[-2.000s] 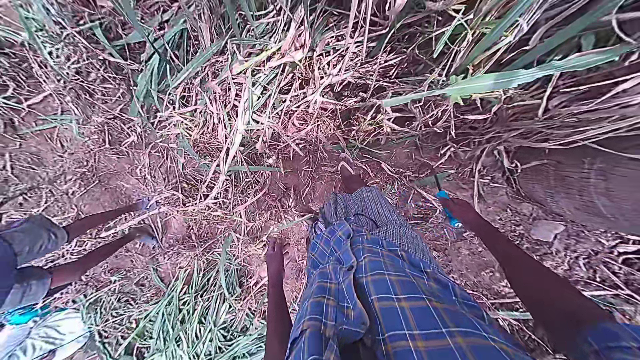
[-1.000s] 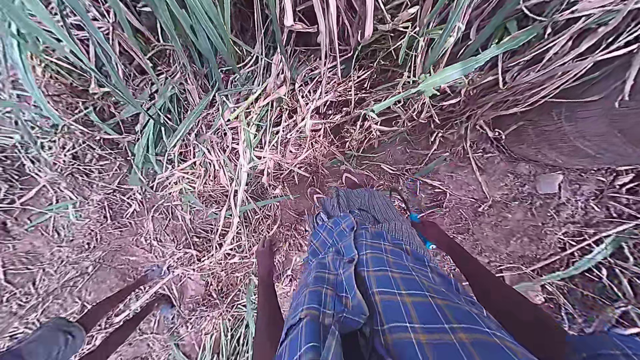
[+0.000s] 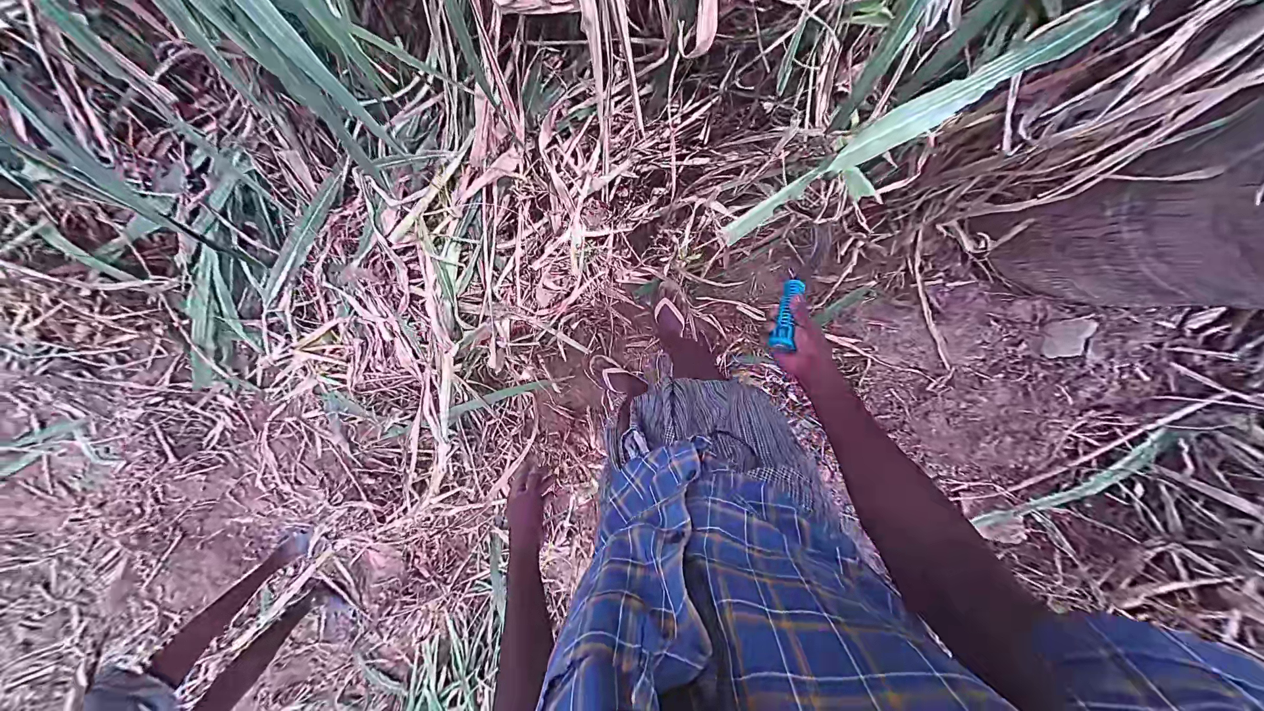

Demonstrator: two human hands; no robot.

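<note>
My right hand [image 3: 808,346] is closed round the ribbed blue handle [image 3: 787,314] of a hand tool, just right of my feet. A dark, thin, curved blade seems to extend above the handle, faint against the soil; its exact shape is hard to tell. My left hand [image 3: 528,494] hangs low over dry straw, left of my checked blue cloth [image 3: 770,563], with nothing seen in it. Its fingers look slightly apart. Long green grass leaves [image 3: 306,79] and dry stalks [image 3: 553,168] stand in front of my sandalled feet [image 3: 670,314].
Another person's bare legs [image 3: 222,627] are at the lower left. A large brown, log-like object [image 3: 1145,227] lies at the right, with a flat stone [image 3: 1068,338] below it. A long green leaf [image 3: 918,114] slants across the upper right. Cut green leaves [image 3: 449,662] lie at the bottom.
My right hand, with the blue-handled tool, has moved from out at the right side to nearer my feet. The view has shifted, and the other person's legs now show lower in it.
</note>
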